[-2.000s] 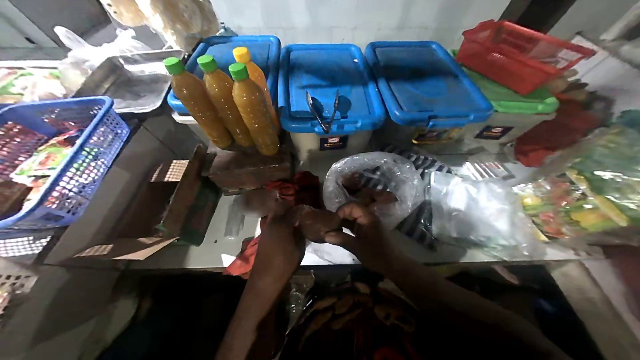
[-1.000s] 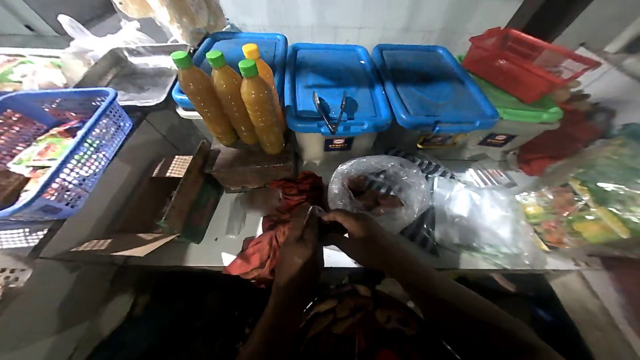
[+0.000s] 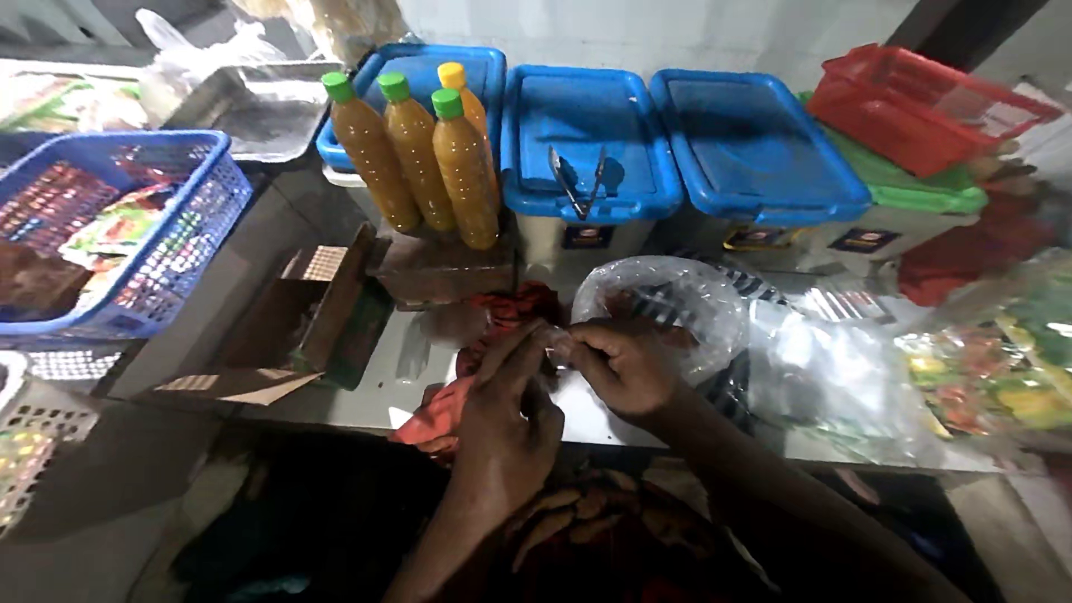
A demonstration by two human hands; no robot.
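Observation:
My left hand [image 3: 511, 402] and my right hand [image 3: 628, 364] meet over the white counter, both with fingers closed on a small clear plastic bag [image 3: 554, 342]; its contents are hard to make out. Behind and left of my left hand lies a red cloth [image 3: 435, 419] with darker folds. Just behind my right hand sits a clear plastic bag with an open, rolled rim [image 3: 603, 280], with brownish-red pieces inside. To its right lies a stack of clear plastic bags [image 3: 825, 377].
Blue-lidded tubs [image 3: 590, 126] line the back, metal tongs [image 3: 580, 188] on one lid. Bottles with green caps [image 3: 465, 180] stand on a brown box [image 3: 444, 272]. An open cardboard box [image 3: 335, 310] and blue basket [image 3: 222, 201] are left; vegetable packs [image 3: 988, 368] are right; a red basket [image 3: 904, 109] sits behind.
Two seconds ago my hands held a brownish filled packet; now a small clear bag is between my fingers. A round brownish packet now shows left of the red cloth, where none showed one second ago.

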